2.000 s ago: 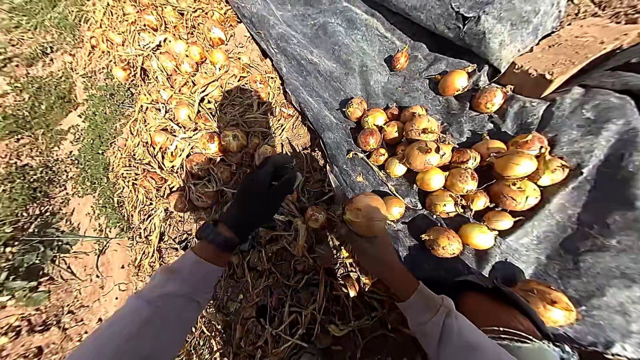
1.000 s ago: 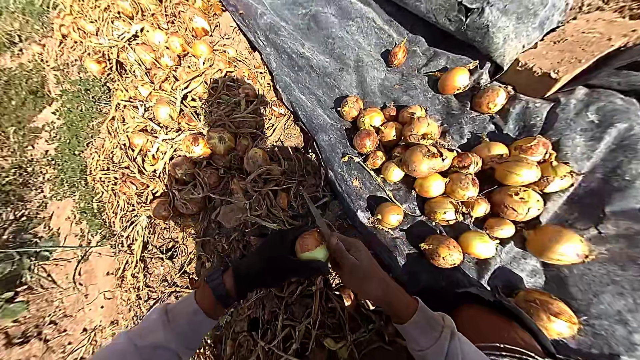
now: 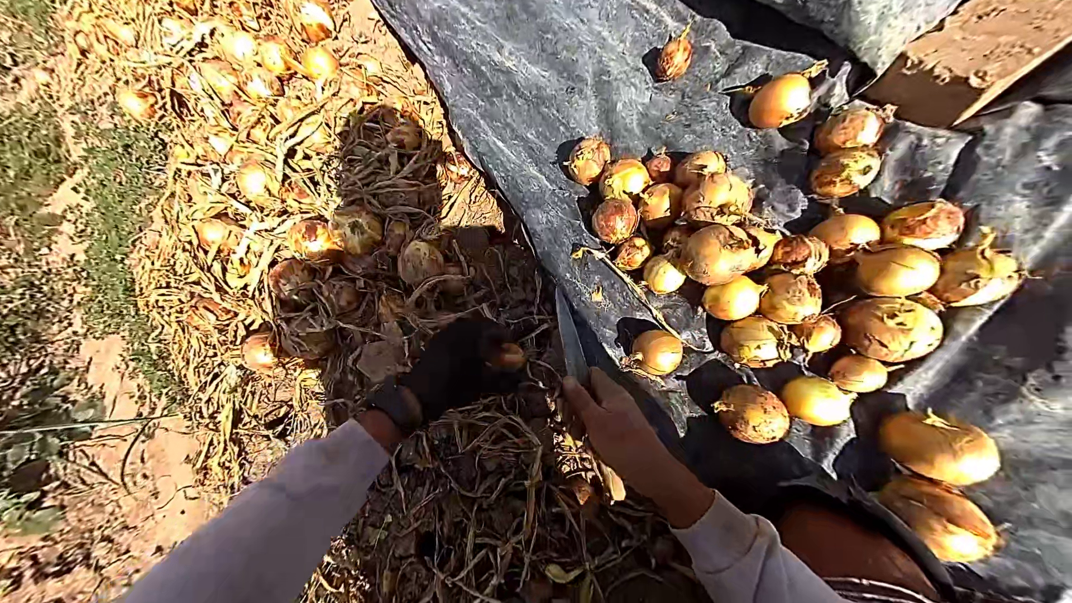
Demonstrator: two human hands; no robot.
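My left hand (image 3: pixel 465 364), in a black glove, has its fingers around a small onion (image 3: pixel 506 358) over the dried stalks; shadow hides part of the grip. Just to its right, my bare right hand (image 3: pixel 610 416) grips a knife, whose blade (image 3: pixel 570 335) points away from me along the edge of the dark sheet (image 3: pixel 519 109). The handle is hidden in the fist. Close to the blade, a single onion (image 3: pixel 657 353) lies on the sheet, beside a loose group of onions (image 3: pixel 718 254).
Dried onion tops with more onions (image 3: pixel 356 230) cover the ground at the left. A brown board or block (image 3: pixel 971 63) lies at the upper right. Two large onions (image 3: pixel 938 448) rest near my leg (image 3: pixel 867 553) at the lower right.
A trimmed-looking onion seen in my left hand one second ago is no longer there; a smaller one is. My left hand has moved slightly away from my right. More onions lie on the sheet's right side.
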